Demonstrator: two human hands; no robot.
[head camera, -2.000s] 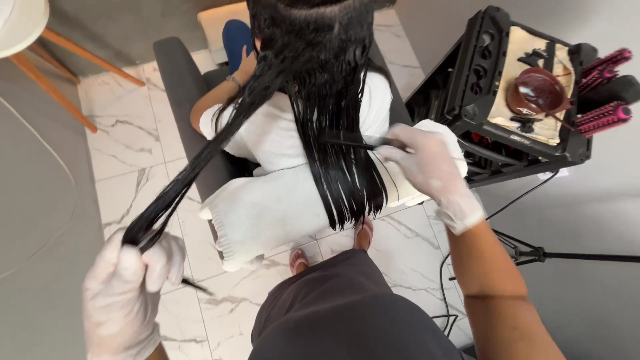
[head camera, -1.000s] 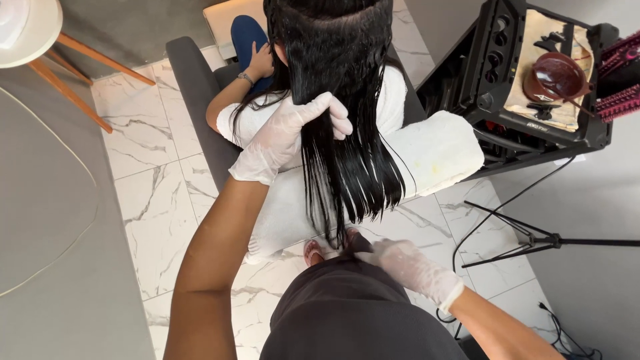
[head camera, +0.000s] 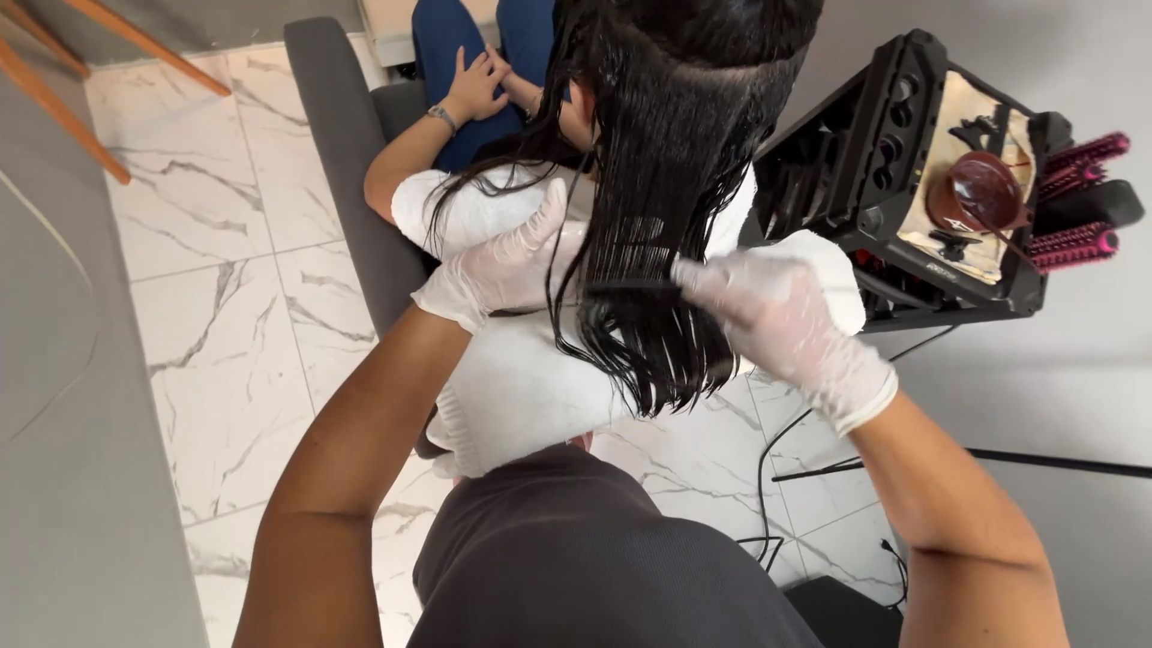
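Note:
Wet, long black hair (head camera: 666, 171) hangs down the back of a seated person in a white top, its ends over a white towel (head camera: 540, 378) on the chair back. My right hand (head camera: 792, 324), in a translucent white glove, grips a dark comb (head camera: 630, 286) whose teeth run through the lower hair. My left hand (head camera: 522, 261), gloved too, is at the left edge of the hair, thumb raised and apart; its other fingers are partly hidden behind the strands, and whether they hold any hair cannot be told.
A black salon trolley (head camera: 886, 216) at the right carries a dark red bowl (head camera: 981, 193), black clips (head camera: 954, 243) and pink round brushes (head camera: 1075, 245). Cables (head camera: 765, 468) and a black stand's leg (head camera: 1053, 462) lie low at the right. A grey chair arm (head camera: 337, 162) borders the left.
My right hand has risen from below the hair ends to the lower hair, with the comb in it. My left hand, earlier over the top of the hair, is now at its left edge.

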